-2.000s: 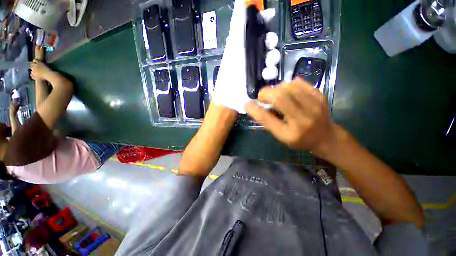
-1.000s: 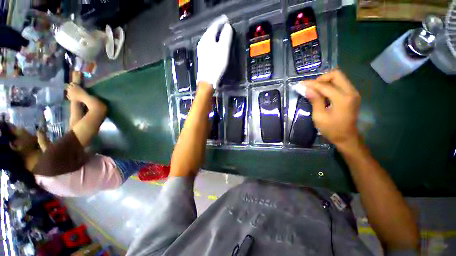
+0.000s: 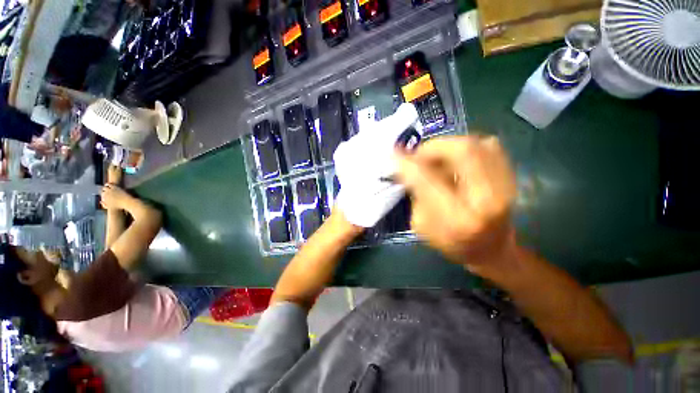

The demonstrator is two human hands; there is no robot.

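Note:
My left hand, in a white glove, holds a dark mobile phone, mostly hidden by the fingers. My bare right hand is blurred and close against the phone; the fingertips are pinched, and whatever is between them cannot be made out. Below both hands is a clear blister tray with two rows of pockets. Several black phones lie back up in it at the left. One phone with an orange label and keypad faces up in the top right pocket. A white slip shows in a top pocket.
Behind is another clear tray holding phones with orange labels. At right are a whitish dispenser bottle, a white fan and a brown board. Stacked black trays and another fan stand at left, near another worker.
My left hand has lifted a phone from the tray's upper row and moved right and nearer. My right hand has come left to meet it. The view has shifted, showing more of the rear tray.

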